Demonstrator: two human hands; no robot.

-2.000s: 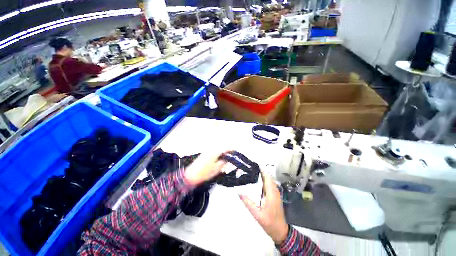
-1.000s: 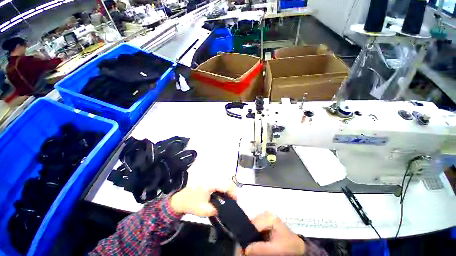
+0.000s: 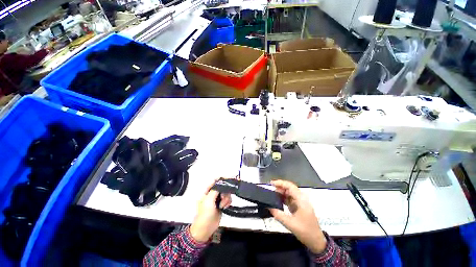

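Observation:
A black band loop (image 3: 256,194) is stretched between my two hands above the table's front edge. My left hand (image 3: 210,208) holds its left end and my right hand (image 3: 298,214) holds its right end. A heap of black bands (image 3: 151,167) lies on the white table to the left. The sewing machine (image 3: 386,141) stands at the right, with its presser foot (image 3: 264,156) beyond my hands. A single black loop (image 3: 238,107) lies behind the needle area.
Two blue crates (image 3: 99,136) with black pieces stand at the left. Open cartons (image 3: 308,78) are behind the table. A white scrap (image 3: 326,162) lies under the machine arm. A slim black tool (image 3: 361,201) with a cord lies right of my hands. Thread cones (image 3: 384,13) stand upper right.
My hands have moved up slightly, and the band is turned nearly level and opened as a loop. Two seconds ago my hands were near the heap with black bands. The view has shifted.

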